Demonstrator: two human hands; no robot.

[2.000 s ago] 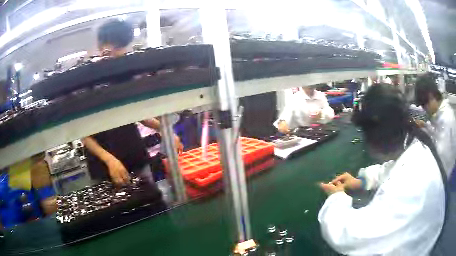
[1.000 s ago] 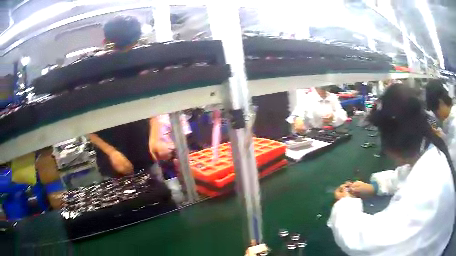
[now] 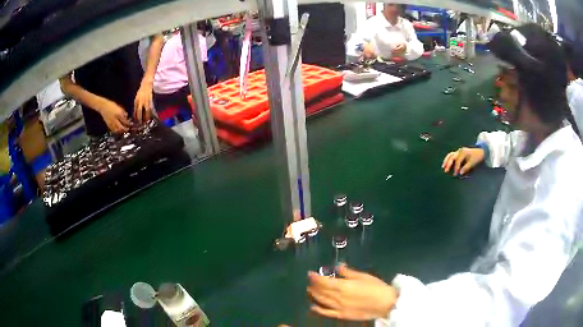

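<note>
Neither of my hands can be made out; a tiny skin-coloured sliver at the bottom edge is too small to tell. Several round shiny pieces (image 3: pixel 352 220) stand in a loose cluster on the green bench. A coworker's hand reaches from the right over another round shiny piece (image 3: pixel 326 271), partly covering it. At the bottom left a whitish bottle (image 3: pixel 183 308) stands beside a pale translucent disc (image 3: pixel 142 295). Left of them is a black bin (image 3: pixel 93 311) with white cloth or paper (image 3: pixel 113 319), cut off by the lower edge.
A metal post (image 3: pixel 289 128) rises from the bench, with a small white block (image 3: pixel 302 227) at its foot. Behind are orange-red compartment trays (image 3: pixel 240 99) and a black foam tray (image 3: pixel 121 182) of shiny pieces. Coworkers are opposite and at right. The overhead shelf crosses the top left.
The view has tilted down, bringing the bottle, disc and black bin into view. The right coworker's hands have parted; one now reaches to the round pieces.
</note>
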